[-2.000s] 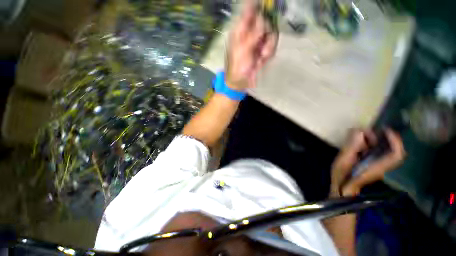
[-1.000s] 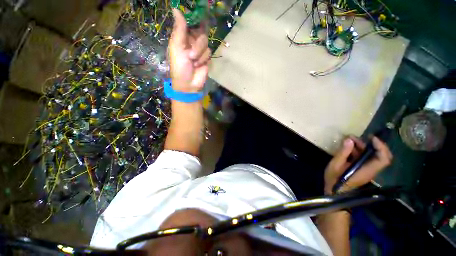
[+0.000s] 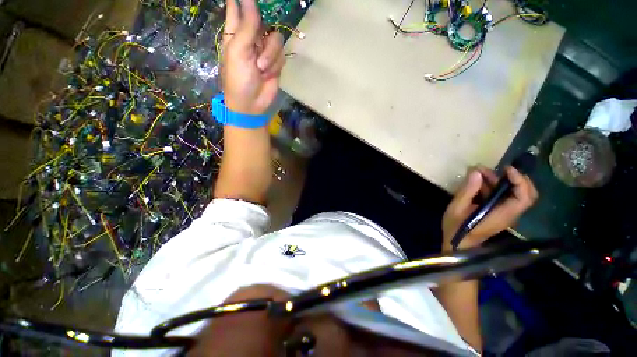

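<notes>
My left hand (image 3: 253, 66), with a blue wristband (image 3: 244, 115), is at the top edge over the pile's upper end. A green circuit board (image 3: 277, 8) shows beside its fingertips, partly cut off; I cannot tell whether the fingers grip it. My right hand (image 3: 497, 202) is shut on the black handle of a soldering iron (image 3: 482, 211) by the work board's lower right corner, with the iron pointing up and right. Ring circuit boards (image 3: 466, 31) with thin wire leads lie at the far side of the cream work board (image 3: 412, 104).
A large pile of wired boards (image 3: 105, 160) lies at the left, with brown boxes (image 3: 42, 77) beyond it. A round mesh lump (image 3: 582, 159) and a crumpled white piece (image 3: 612, 115) lie on the green surface (image 3: 559, 90) at the right. A red light (image 3: 608, 259) glows lower right.
My left hand has moved left from over the work board to the pile's upper end. My right hand keeps the iron near the same corner. The whole view has shifted slightly.
</notes>
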